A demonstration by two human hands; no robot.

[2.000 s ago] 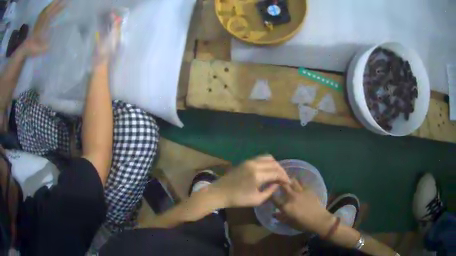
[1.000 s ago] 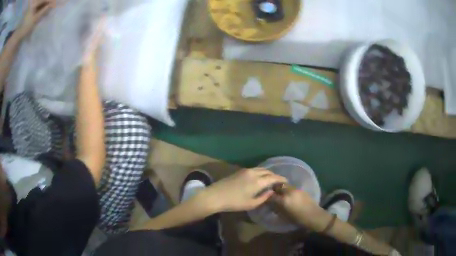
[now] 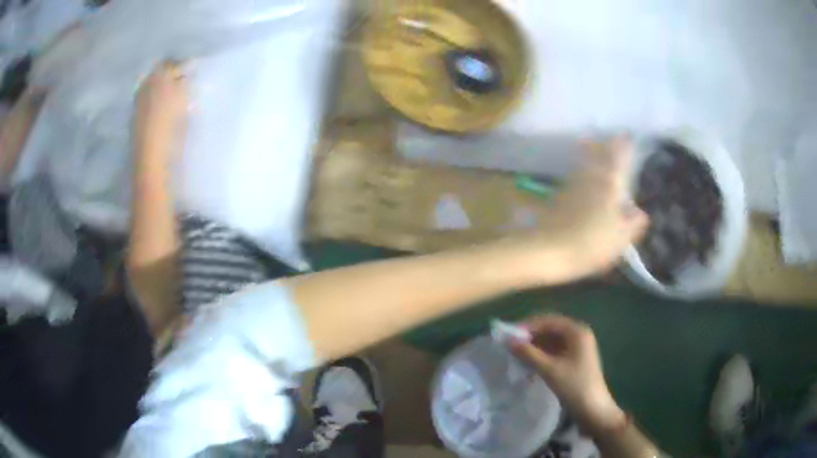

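Observation:
My left hand [image 3: 596, 215] is blurred at the near-left rim of the tub of dark parts [image 3: 676, 210]. Its fingers look apart and nothing shows in it. My right hand [image 3: 569, 358] is lower, above the edge of the round translucent tub [image 3: 448, 429]. It pinches a small white piece [image 3: 509, 331] between thumb and fingers. White triangular pieces [image 3: 464, 401] lie in the translucent tub. One white triangle [image 3: 451, 213] lies on the wooden plank [image 3: 358, 192]. My left hand and forearm hide part of the plank to its right.
A mustard round housing [image 3: 403, 63] with a dark module [image 3: 472, 70] is at the top. A short green strip [image 3: 536, 185] lies on the plank. At left another person's arm [image 3: 152, 170] rests over a white sheet [image 3: 260, 125]. Shoes are below, beside the translucent tub.
My hands were together over the translucent tub and are now apart. My left hand has moved up and right to the dark parts tub. My right hand now shows a white piece.

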